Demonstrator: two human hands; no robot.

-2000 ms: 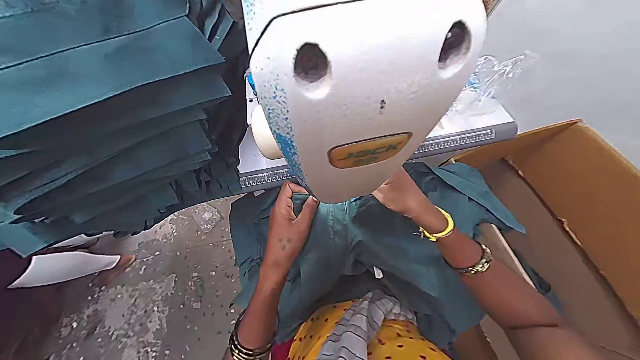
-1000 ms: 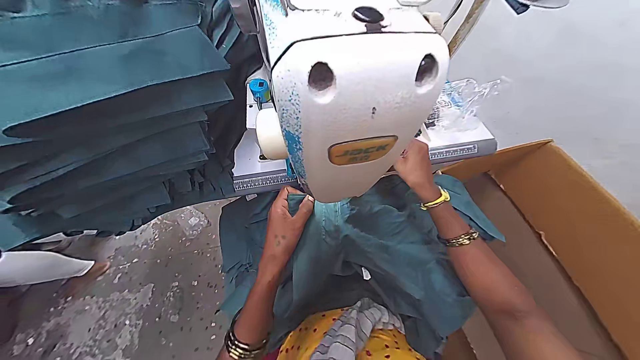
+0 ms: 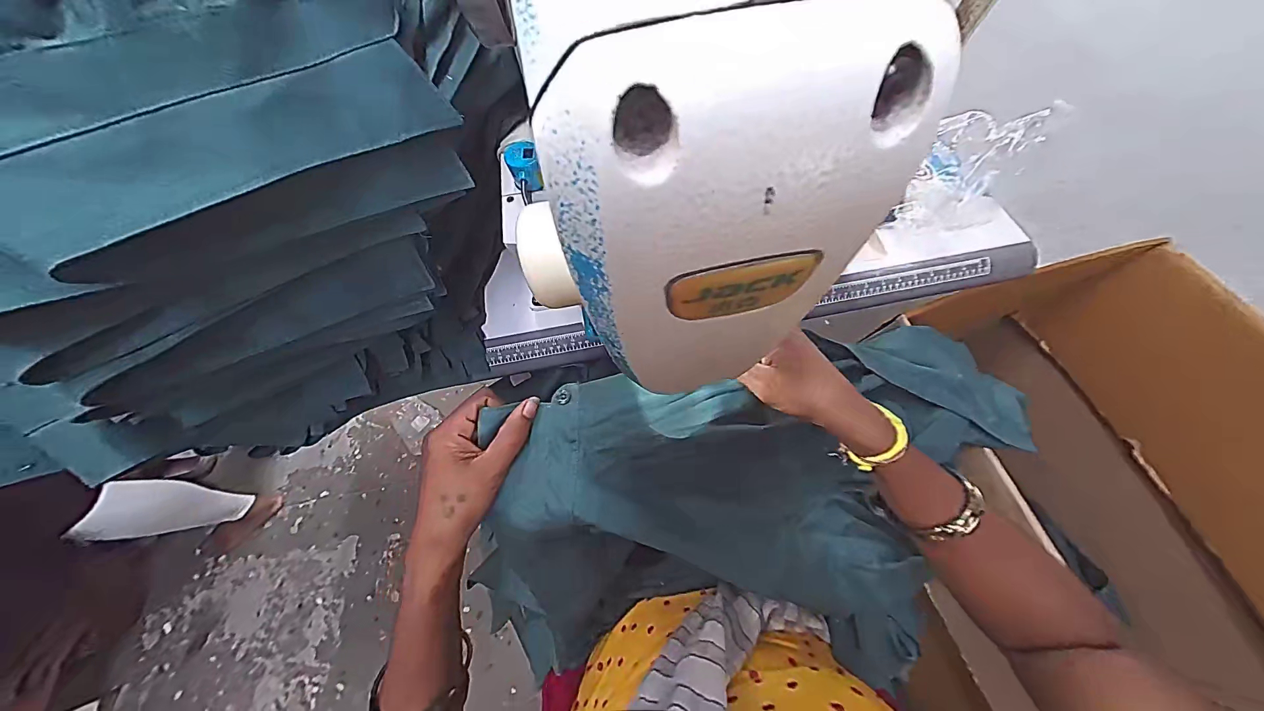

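Observation:
A teal cloth garment (image 3: 691, 494) spreads from the front edge of the sewing table over my lap, with a button near its left top edge. My left hand (image 3: 469, 464) pinches that edge between thumb and fingers, left of the white Jack sewing machine's head (image 3: 741, 188). Just right of the head's lower end, my right hand (image 3: 800, 380) is on the cloth, its fingertips partly hidden by the machine. The head also hides the needle and presser foot.
Stacked teal cloth pieces (image 3: 227, 178) fill the left side. A cardboard box (image 3: 1145, 336) stands at the right. Clear plastic wrap (image 3: 973, 163) lies on the table behind the ruler strip (image 3: 908, 286). Another person's white-clad leg (image 3: 163, 509) shows at the lower left.
My left hand has moved left, away from the machine's head, with the cloth edge in it. The buttoned part of the garment now shows between that hand and the head.

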